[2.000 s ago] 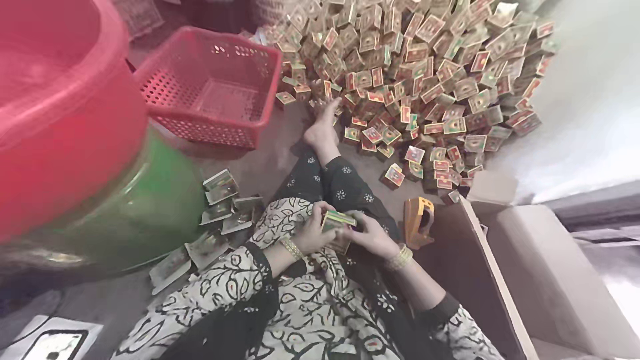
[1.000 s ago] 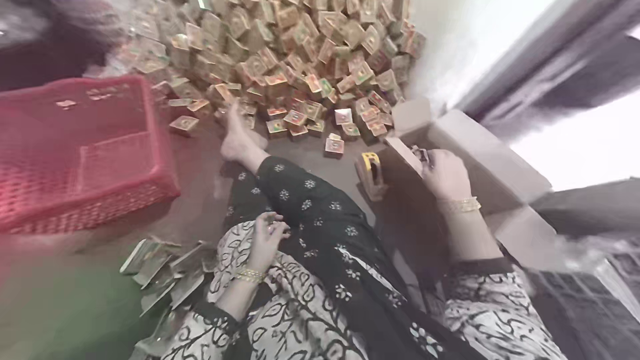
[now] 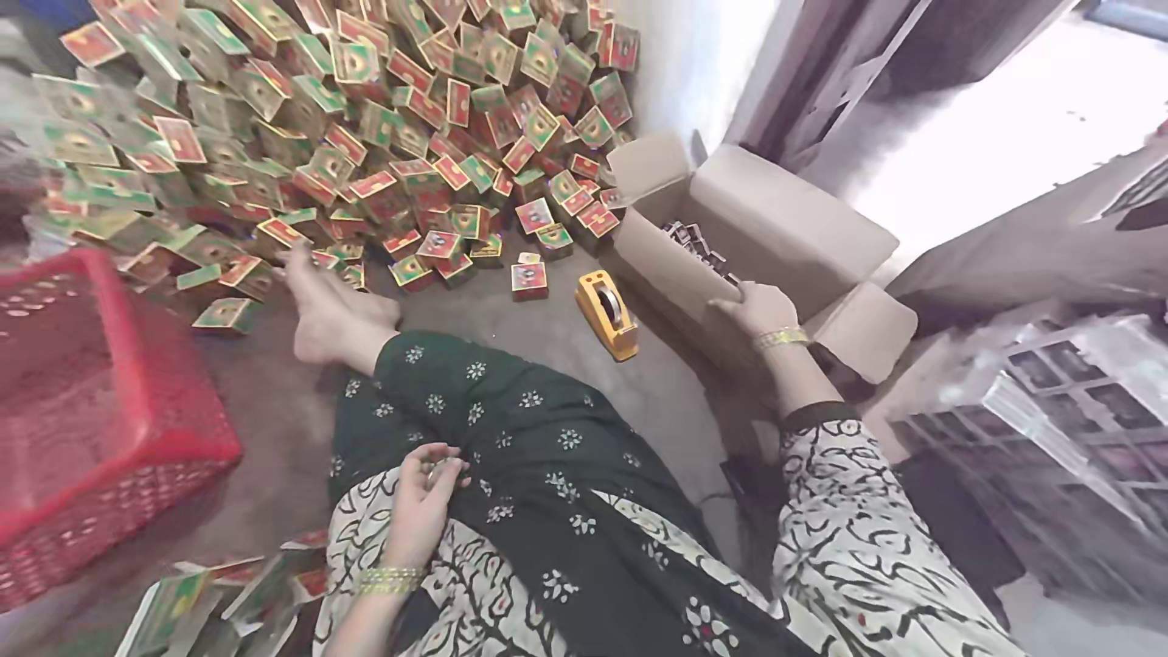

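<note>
My left hand (image 3: 433, 479) rests palm up on my lap with loosely curled fingers; whether anything lies in them cannot be told. My right hand (image 3: 759, 308) is at the near side wall of an open cardboard box (image 3: 794, 214), its fingers partly over the edge. Dark small pieces (image 3: 698, 246) lie inside the box. A yellow tape dispenser (image 3: 607, 315) stands on the floor between my legs and the box. Beyond my feet spreads a large heap of small printed boxes (image 3: 438, 246), red, green and yellow; one small box (image 3: 529, 280) lies just left of the dispenser.
At the left is a red plastic basket (image 3: 137, 365). More flat printed cartons (image 3: 219, 602) lie at the lower left, beside my lap. A plastic-wrapped stack (image 3: 1068, 411) stands at the right, and the box's raised flaps (image 3: 867, 333) stick out near my right forearm.
Two seconds ago both hands held a small box over my lap. They then parted, my right hand moving to the cardboard box and my left staying on the lap. The view has swung right.
</note>
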